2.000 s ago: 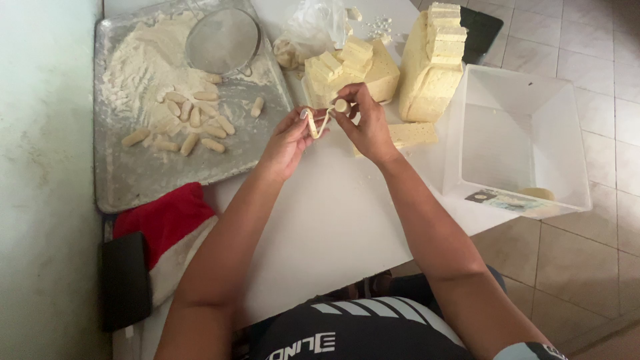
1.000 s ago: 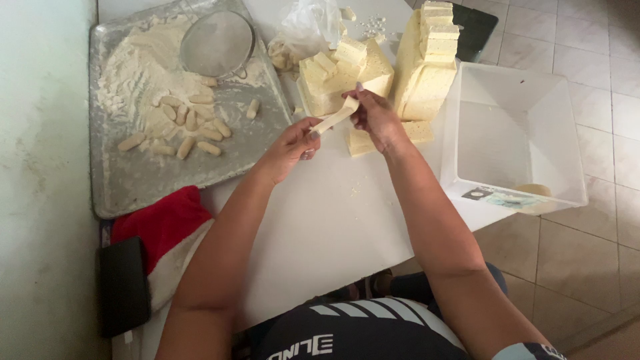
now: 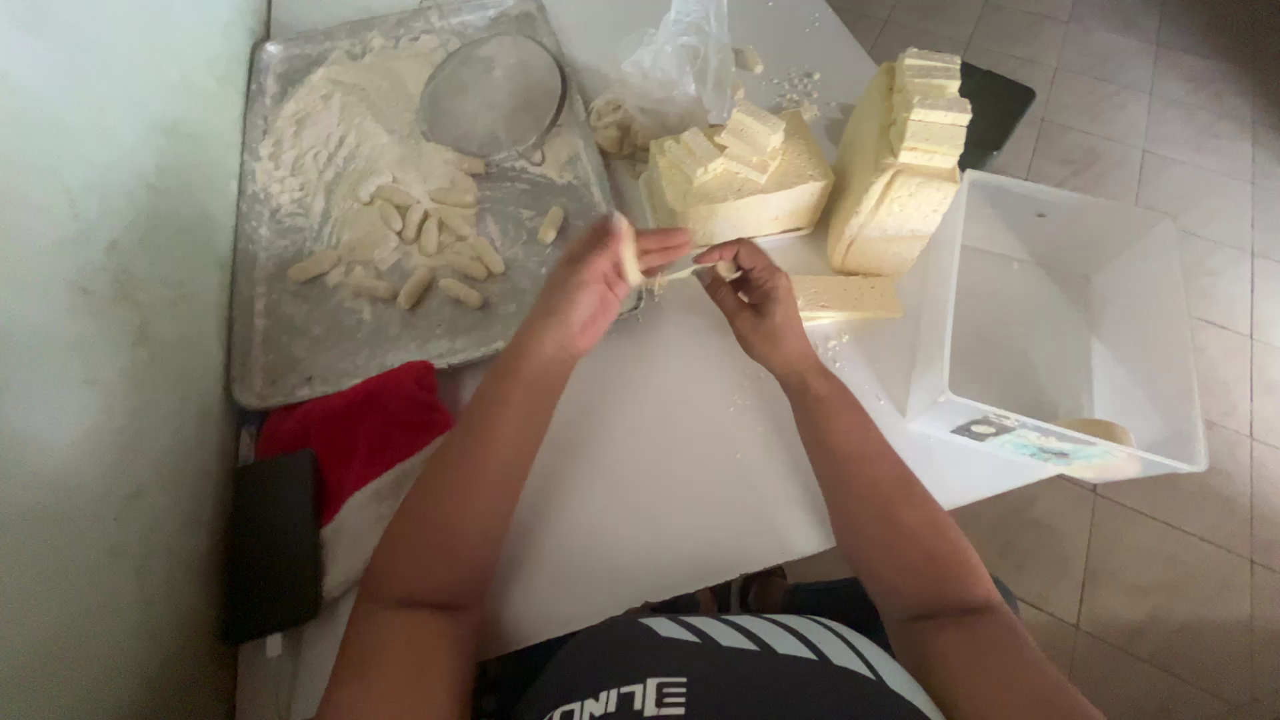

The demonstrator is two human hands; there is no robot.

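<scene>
My left hand [image 3: 590, 285], slightly blurred, has its fingers spread with a pale strip of dough [image 3: 630, 252] lying against them. A thin stretch of the dough runs across to my right hand [image 3: 755, 300], whose fingertips pinch its other end beside a small pale lump. Just beyond my right hand is a pale yellow block, seemingly cheese [image 3: 760, 205], with cut sticks on top. A taller block [image 3: 890, 200] stands to its right, also topped with sticks, and a flat slab [image 3: 850, 297] lies in front. Floured dough fingers [image 3: 430, 235] rest on the metal tray at the left.
The metal tray [image 3: 400, 345] holds flour and a round sieve [image 3: 494, 97]. A clear plastic bag [image 3: 685, 65] is behind the blocks. A translucent plastic bin [image 3: 1080, 300] stands at the right. A red and white cloth [image 3: 360, 430] and a dark flat object [image 3: 272, 545] lie near left.
My hands have moved apart, and the dough now stretches thinly between them. The fingers of my left hand have straightened and spread.
</scene>
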